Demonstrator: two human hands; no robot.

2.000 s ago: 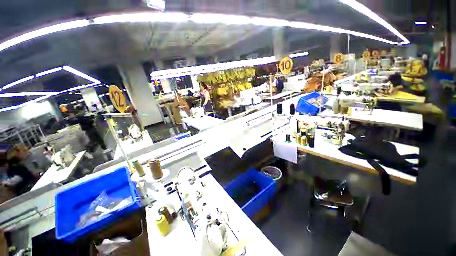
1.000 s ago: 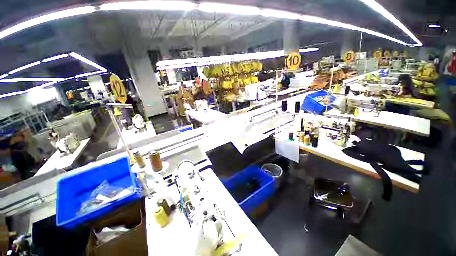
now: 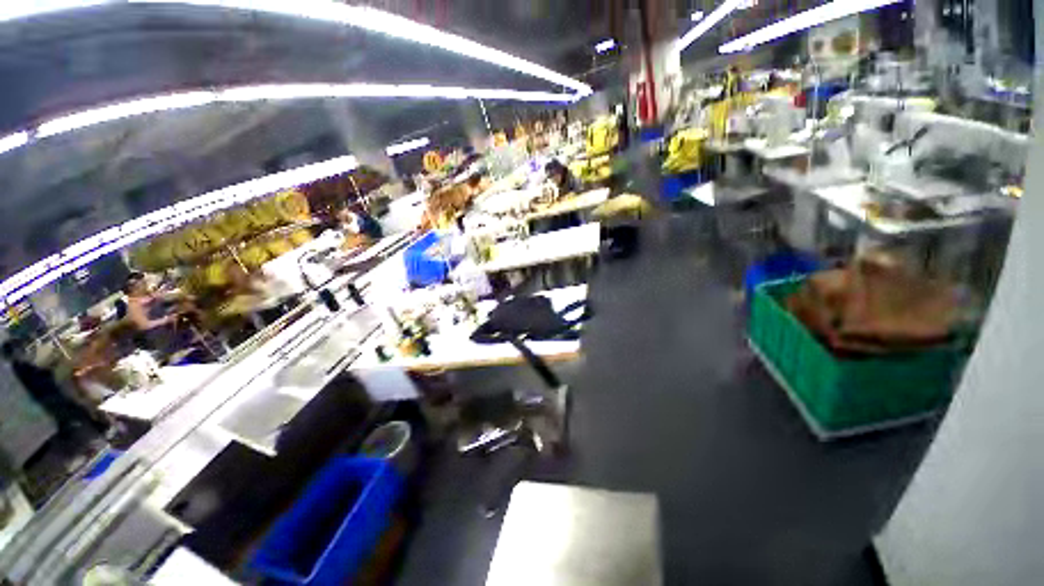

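Neither of my hands is in the picture. The view is blurred. Nearest in front of me is a pale flat surface (image 3: 578, 536) at the bottom edge; I cannot tell what it belongs to. A blue bin (image 3: 332, 521) stands on the floor to its left, with a round white bucket (image 3: 387, 440) behind it. A sewing table (image 3: 492, 349) beyond bears thread cones and a black cloth or bag (image 3: 532, 318) whose strap hangs over the front edge.
A green crate (image 3: 841, 383) with brown pieces (image 3: 876, 307) stands on the right, beside a white column or wall (image 3: 979, 458). A dark floor aisle (image 3: 675, 343) runs ahead. A stool (image 3: 504, 424) stands under the sewing table. People sit at distant tables.
The view has swung to the right. The near sewing machine and the left blue bin have left the picture. The aisle, green crate and white column have come in.
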